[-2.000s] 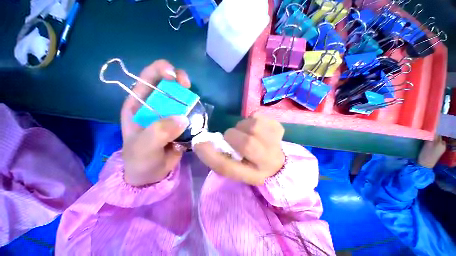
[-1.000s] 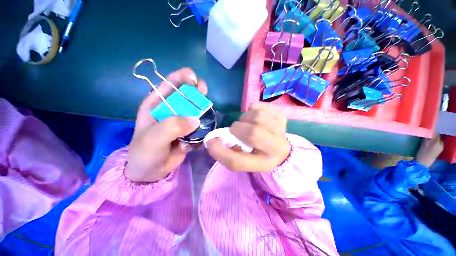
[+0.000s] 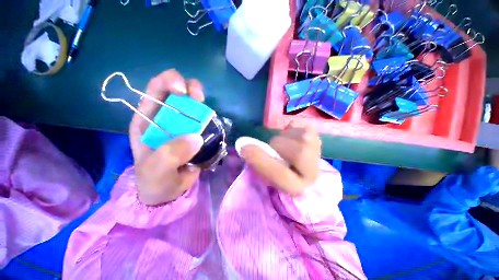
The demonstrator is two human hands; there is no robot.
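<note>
My left hand [image 3: 164,147] holds a teal binder clip [image 3: 179,120], its wire handle pointing up and left. A round dark piece with a shiny rim, perhaps a watch head [image 3: 212,143], is in the clip's jaws; my fingers hide part of it. My right hand [image 3: 287,158] is just to the right, with a white wiping cloth [image 3: 256,146] over the index fingertip and along the finger. A gap shows between the cloth and the round piece. Both hands are above the bench's front edge.
A red compartment tray [image 3: 437,139] with many coloured clips stands right. A white bottle [image 3: 254,41] is beside it, a blue clip [image 3: 220,12] left of that. A tape roll [image 3: 61,52] and a pen [image 3: 81,33] lie far left. People's sleeves show at both sides.
My left hand has moved left with the clip, and the round piece has turned. The cloth finger, at the rim before, is now apart from it. The neighbour's hand at right has gone from view.
</note>
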